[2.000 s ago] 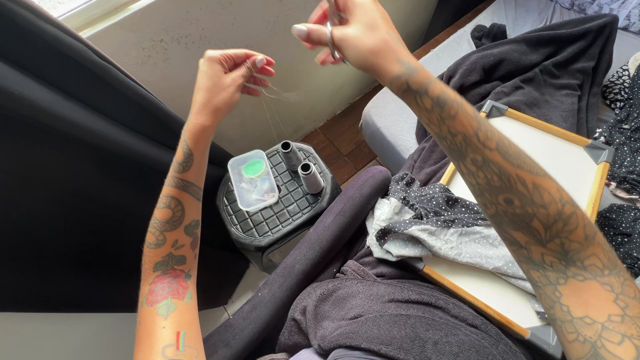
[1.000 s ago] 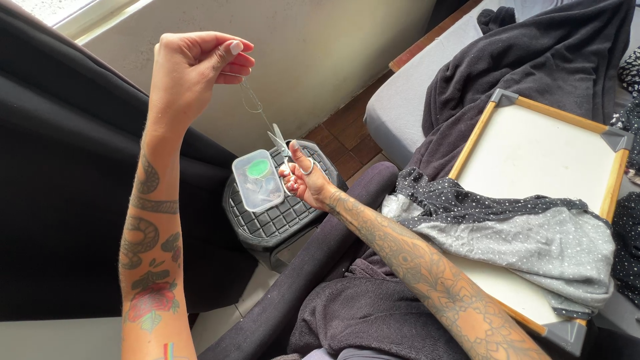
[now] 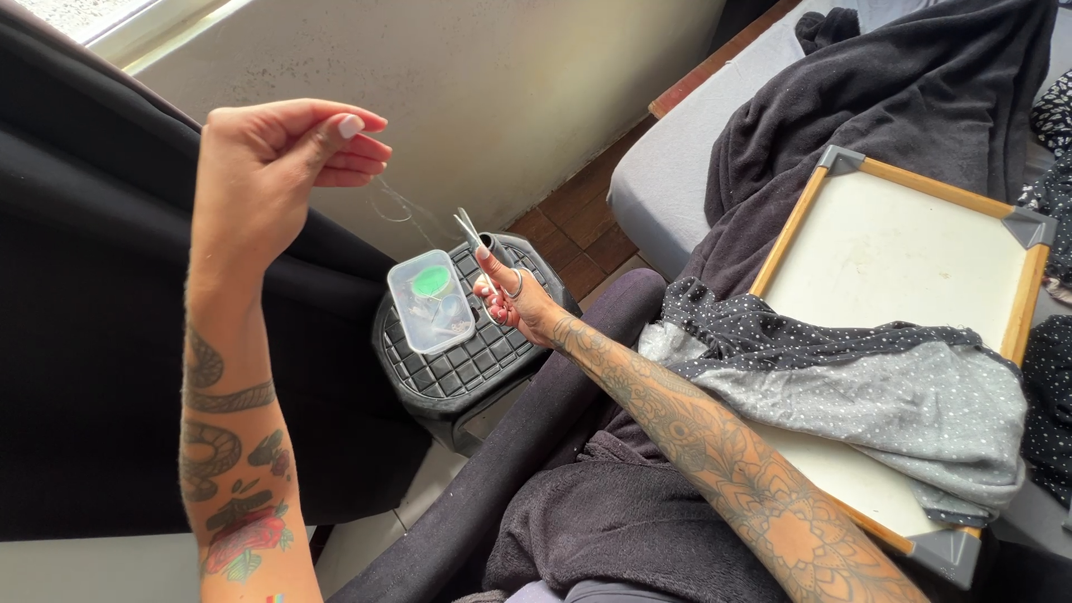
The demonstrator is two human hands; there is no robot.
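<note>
My left hand [image 3: 289, 163] is raised at the upper left, its fingertips closed on a thin, pale thread [image 3: 394, 205] that hangs in a loose loop. Lower and to the right, my right hand [image 3: 515, 297] grips a pair of metal scissors [image 3: 473, 234] by the finger loops, with the blades pointing up and slightly parted. Beside the scissors, a clear plastic container [image 3: 431, 331] rests on a black plastic stool [image 3: 469, 364]. Inside it lie a green round item [image 3: 430, 281] and small things I cannot make out. Where the thread's lower end lies is hard to tell.
A wood-framed white board [image 3: 888, 243] with grey corners lies at the right, a grey and black dotted fabric [image 3: 871, 385] across it. Beyond is a mattress [image 3: 662, 184] with a dark blanket [image 3: 871, 100]. A black curtain [image 3: 100, 335] hangs at the left. A dark cylinder stands behind the scissors.
My right hand has come down from the top of the view to beside the stool, still holding the scissors. My left hand was higher a second ago, partly because the view has tilted.
</note>
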